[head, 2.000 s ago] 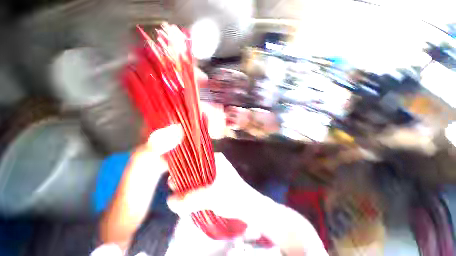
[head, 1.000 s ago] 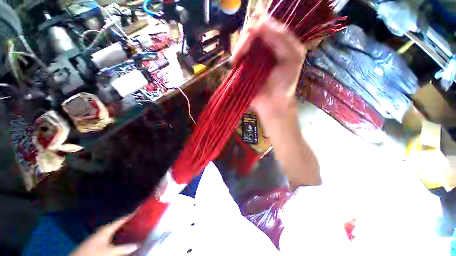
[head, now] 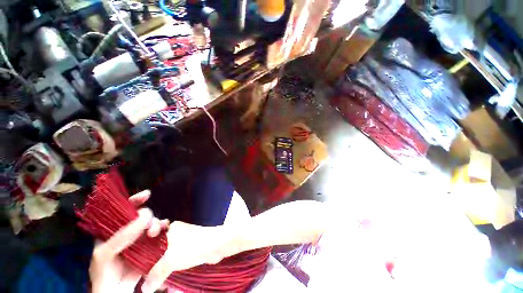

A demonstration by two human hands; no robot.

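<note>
A thick bundle of red cords (head: 215, 272) lies across the lap at the lower left, with its fanned cut ends pointing up and left. My left hand (head: 117, 252) is wrapped around the bundle near those ends, at the bottom left. My right hand (head: 186, 246) reaches across from the right and grips the same bundle just beside my left hand, fingers over the cords. The far end of the bundle is hidden by my right forearm and the picture's lower edge.
A littered bench (head: 192, 114) with grey machines (head: 57, 94) stands at the upper left. Two wrapped rolls (head: 80, 143) sit at its near edge. Plastic-wrapped bundles (head: 395, 126) lie on the right, near cardboard boxes (head: 481, 194). A carton with a black label (head: 283, 155) is on the floor.
The bundle has swung down from upright and diagonal to low across the lap. My right hand has come down from the top centre to beside my left hand, which has moved slightly up.
</note>
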